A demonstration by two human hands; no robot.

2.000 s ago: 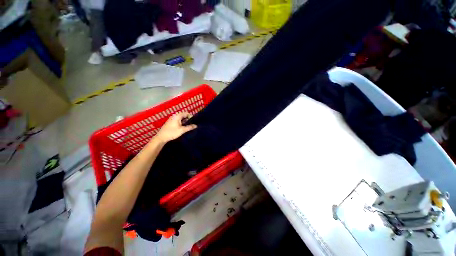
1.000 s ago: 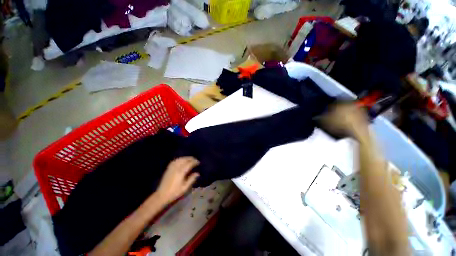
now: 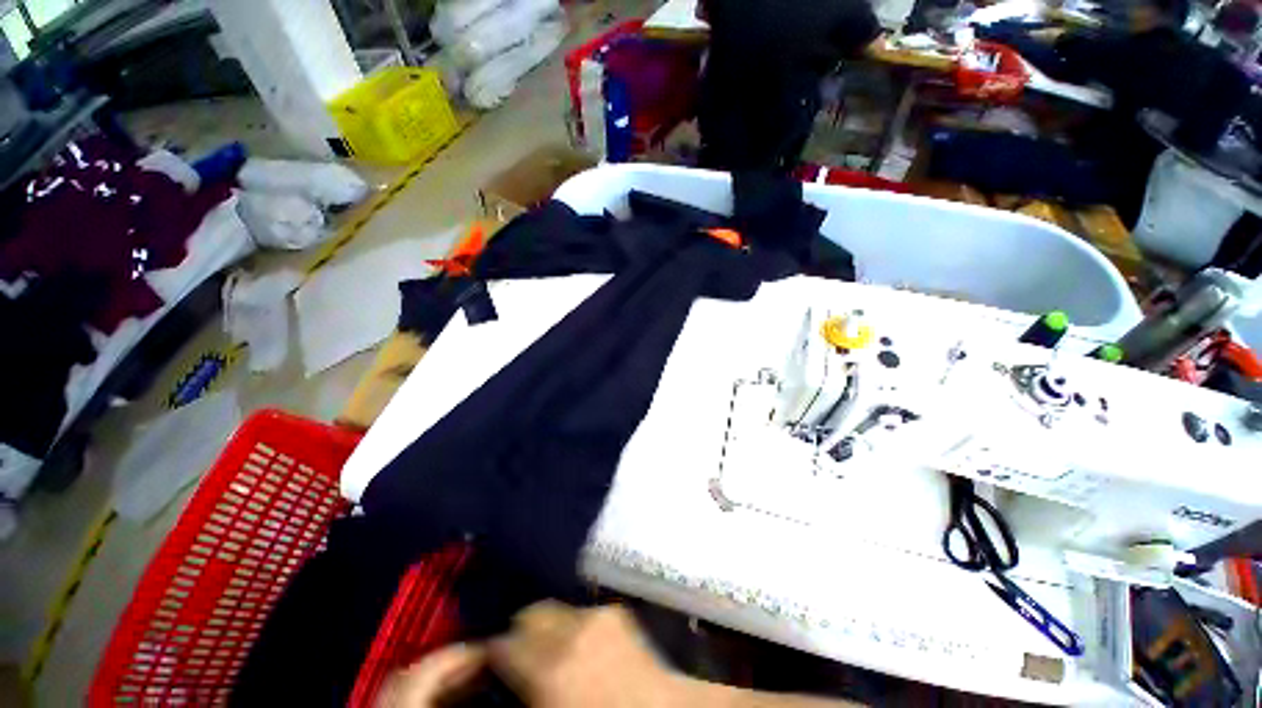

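Long black cloth [image 3: 554, 401] lies across the left end of the white sewing table and hangs over its front edge by the red basket. My right hand [image 3: 581, 657] is low in the picture, just below the table's front edge at the cloth's lower end. My left hand [image 3: 440, 675] is beside it, cut off by the bottom edge. Both are blurred, and their grip on the cloth cannot be made out. The white sewing machine [image 3: 955, 374] stands to the right; no cloth shows at its needle.
Black-handled scissors [image 3: 980, 533] and a slim blue tool [image 3: 1038, 616] lie on the machine bed. A phone [image 3: 1183, 650] lies at the right. A red lattice basket [image 3: 229, 553] stands on the floor at left. A pale blue tub [image 3: 969, 249] is behind the table. A person [image 3: 775, 83] stands beyond.
The view has turned right. The black cloth now lies over the table's left end, no longer stretched between my hands. My right hand has come back from the far side to beside my left hand.
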